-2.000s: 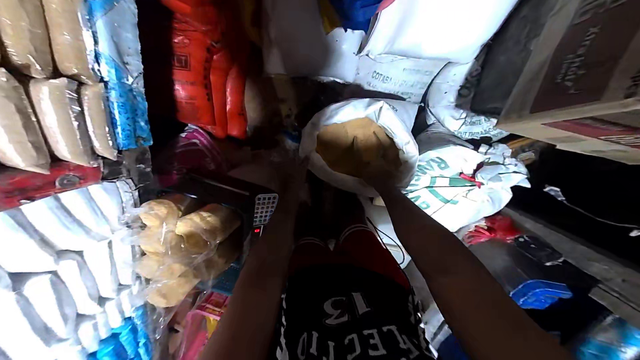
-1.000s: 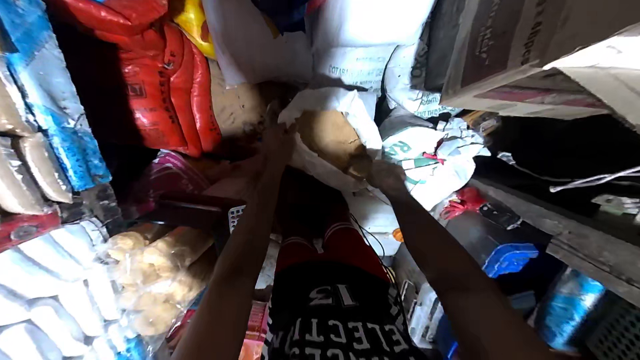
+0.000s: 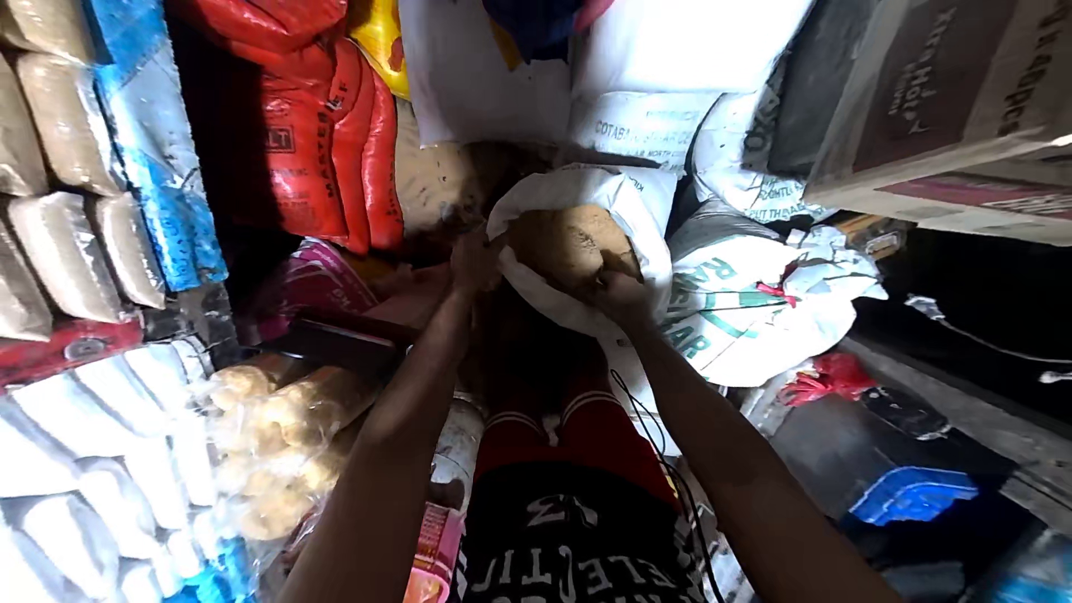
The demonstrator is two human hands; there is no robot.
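Observation:
An open white woven sack (image 3: 643,205) stands in front of me, its rim rolled outward. Light brown granular stuff, perhaps brown sugar, (image 3: 578,239) fills much of its mouth. My left hand (image 3: 476,261) is at the sack's left rim with its fingers bent against the edge; the dim light hides how firmly they hold. My right hand (image 3: 621,297) reaches over the near right rim, fingers curled down at the brown granules. Whether it holds a scoop or only granules cannot be seen.
Red plastic sacks (image 3: 360,151) stand at the upper left. A tied white sack (image 3: 745,293) leans close on the right, below a cardboard box (image 3: 938,109). Bagged goods (image 3: 67,251) line the left side, beside clear bags of round food (image 3: 285,427). A dark cable (image 3: 670,469) hangs near my legs.
The right hand has moved from the sack's right rim, where it was a second ago, inward over the granules. The left hand remains near the left rim.

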